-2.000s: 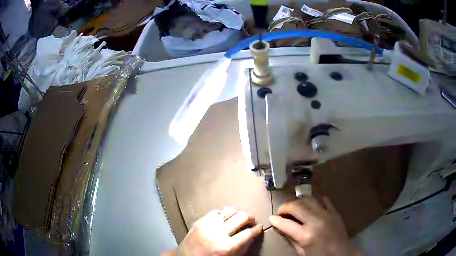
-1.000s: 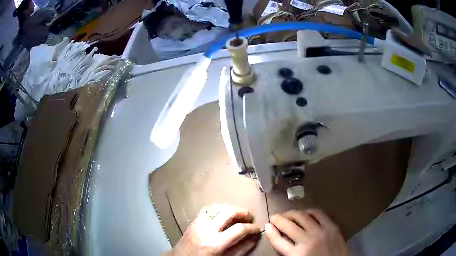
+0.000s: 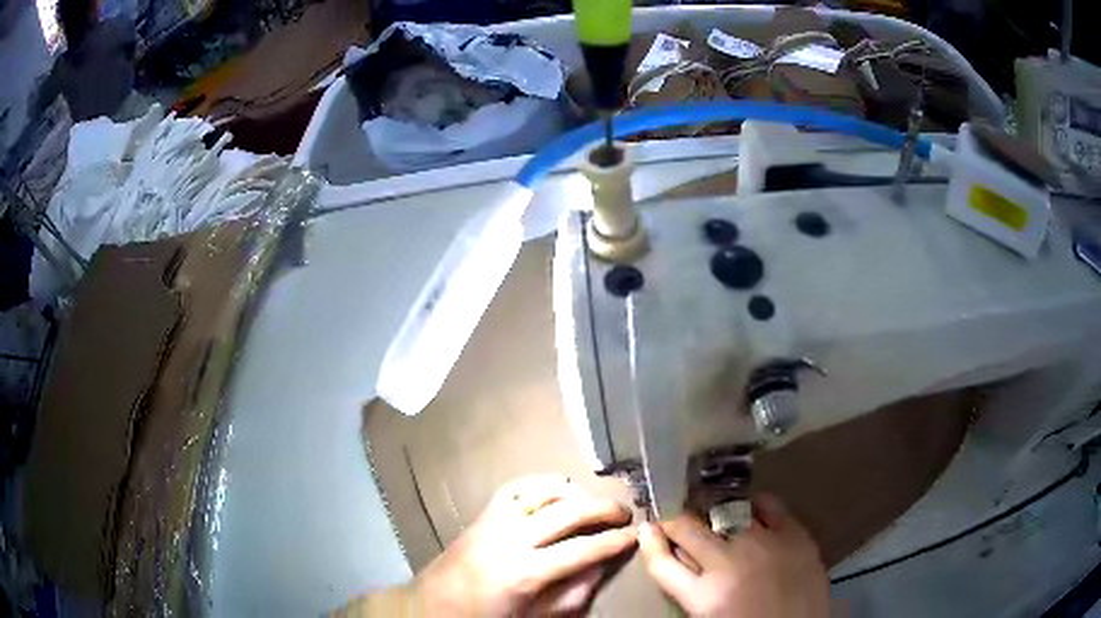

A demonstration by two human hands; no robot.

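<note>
A brown garment panel [image 3: 453,465] lies flat on the white table and runs under the sewing machine head [image 3: 869,296]. My left hand [image 3: 531,549] presses on the panel with bent fingers, left of the needle area. My right hand [image 3: 737,561] presses on it just to the right, its fingertips close to the left ones. The presser foot and needle are hidden behind the machine's left end and my fingers. A short dark line shows on the panel's left part. The glowing lamp [image 3: 453,308] hangs over the panel.
A stack of brown panels [image 3: 91,398] on clear plastic [image 3: 223,350] lies at the left, with white cloth pieces [image 3: 157,181] behind. Tied bundles [image 3: 797,85] lie in a bin behind the machine. A green-handled tool [image 3: 603,24] stands above the head.
The panel has moved away from me under the machine head, and both hands have moved with it, nearer the needle area. The camera view has shifted slightly.
</note>
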